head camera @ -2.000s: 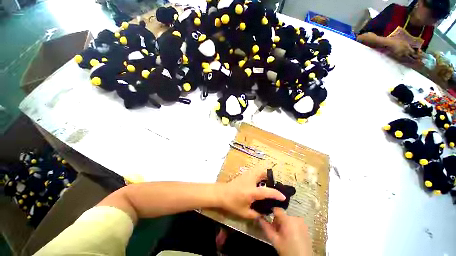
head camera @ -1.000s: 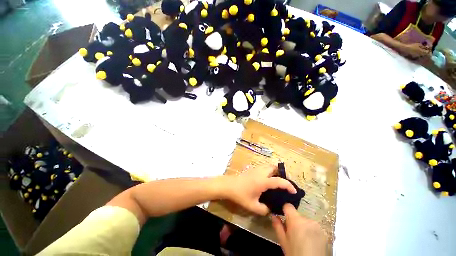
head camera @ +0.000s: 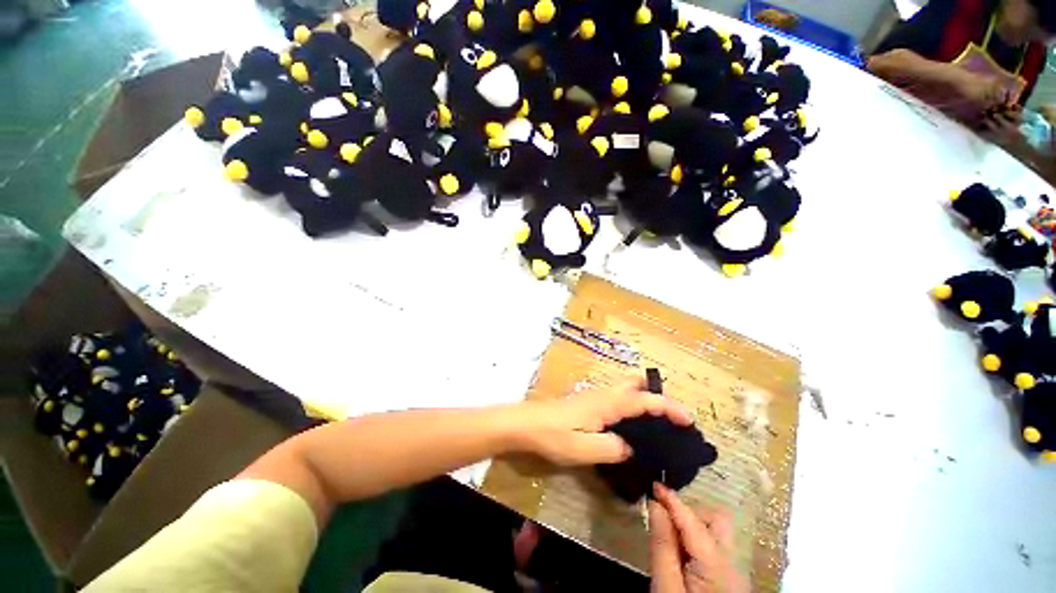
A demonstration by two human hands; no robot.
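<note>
A black plush penguin [head camera: 662,449] lies over the cardboard work board [head camera: 741,400], its black loop sticking up at the top. My left hand [head camera: 585,426] holds it from the left, thumb and fingers around its body. My right hand [head camera: 690,535] is at its lower edge, with thumb and index finger pinched together. A thin light glint, probably the needle [head camera: 649,510], shows by the right fingertips. The seam and thread are too small to make out. The silver snips [head camera: 593,339] lie at the board's upper left.
A large pile of penguins [head camera: 498,87] covers the far side of the white table [head camera: 347,313]. Several penguins [head camera: 975,295] lie at the right. An open carton of penguins [head camera: 220,463] stands at lower left. A blue tray [head camera: 799,33] and another person [head camera: 973,70] are at the far right.
My right hand has drawn down slightly from the penguin's body to its lower edge. The left hand has opened a little over the toy, showing more of it. The view has shifted slightly.
</note>
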